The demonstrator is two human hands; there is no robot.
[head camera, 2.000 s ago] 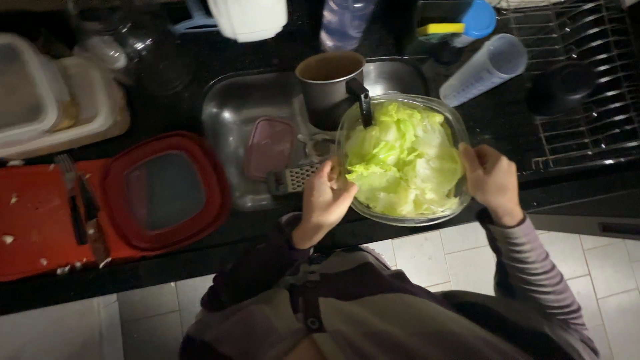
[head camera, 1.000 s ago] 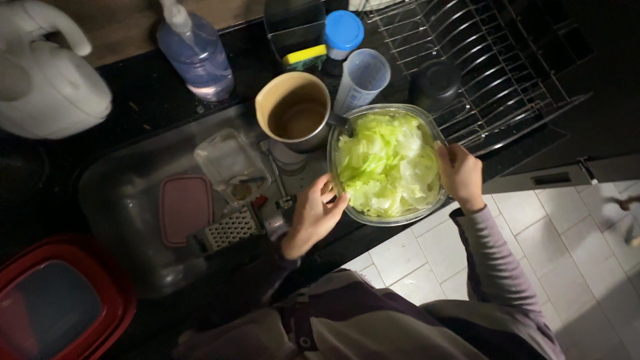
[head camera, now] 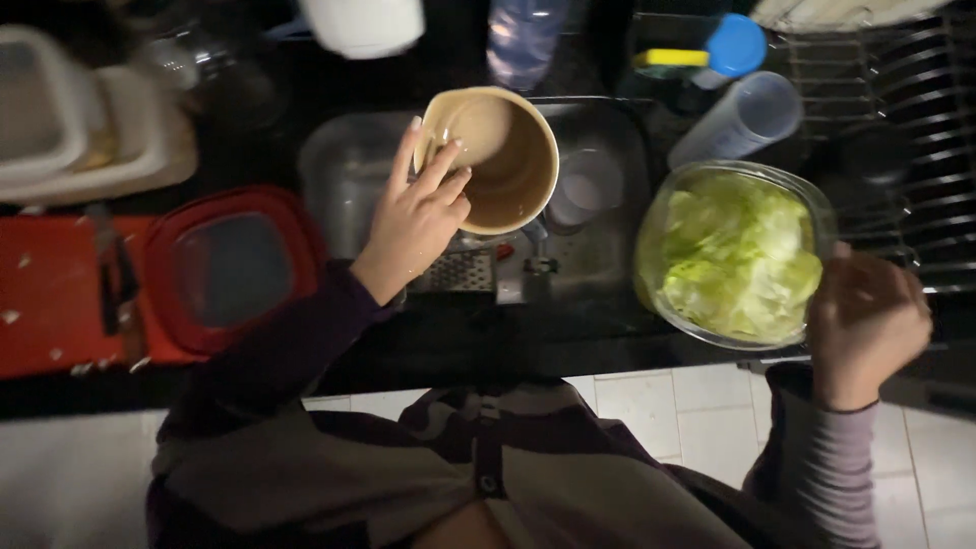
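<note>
My left hand (head camera: 423,206) is at the near left rim of a cooking pot (head camera: 518,160) with a tan inside, its fingers over the rim and its thumb hidden. The pot is tilted above the steel sink. My right hand (head camera: 865,324), blurred, grips the right side of a clear bowl (head camera: 732,339) full of torn lettuce (head camera: 743,259). The bowl is right of the sink, by the dish rack. Under the pot, a metal grater (head camera: 461,271) lies in the sink.
A red-rimmed lid (head camera: 229,271) and knives (head camera: 122,290) lie on an orange cutting board (head camera: 53,297) at the left. Plastic containers (head camera: 84,130) stand behind it. A measuring cup (head camera: 740,118), a yellow sponge (head camera: 671,58) and a wire dish rack (head camera: 938,152) are at the right.
My left hand has left the lettuce bowl and is now at the pot, which has tilted and moved left over the sink. My right hand stays at the bowl. The view has swung.
</note>
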